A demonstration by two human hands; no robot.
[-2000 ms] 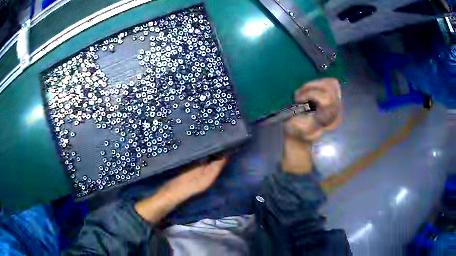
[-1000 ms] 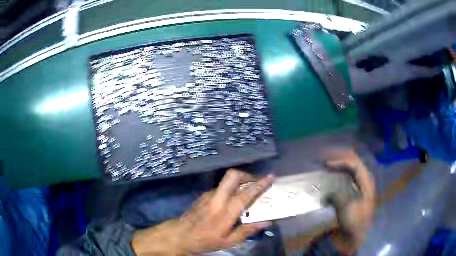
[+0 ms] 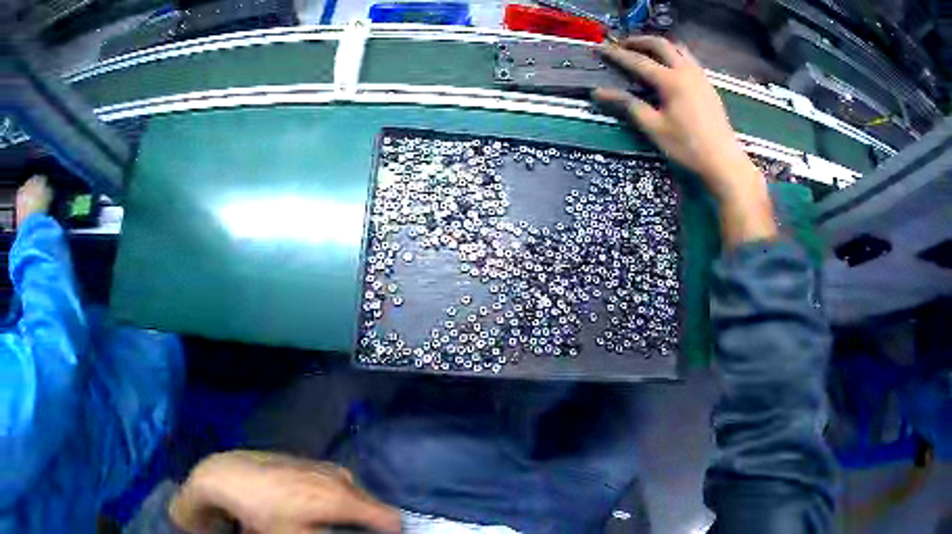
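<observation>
A dark grey oblong housing block (image 3: 553, 69) with small bright dots lies on the green conveyor beyond the tray. My right hand (image 3: 679, 99) reaches over the bench, its thumb and fingers around the block's right end. A black tray (image 3: 522, 369) of many loose shiny nuts (image 3: 626, 250) sits on the bench; bare ribbed floor shows in patches. My left hand (image 3: 282, 495) is low at the left, above my lap and cut off by the lower edge. Its fingers are partly hidden, and I cannot tell whether it holds anything.
The green bench (image 3: 240, 282) surrounds the tray. Pale conveyor rails (image 3: 230, 101) run beyond it. A blue bin (image 3: 418, 14) and a red bin (image 3: 553, 23) stand past the conveyor. A coworker's blue sleeve (image 3: 47, 271) and hand are at the left. A grey post or panel slants at the right.
My right hand has moved from the lap side up to the conveyor. My left hand has come off the block and moved down left. The view has shifted, showing more conveyor and the coworker.
</observation>
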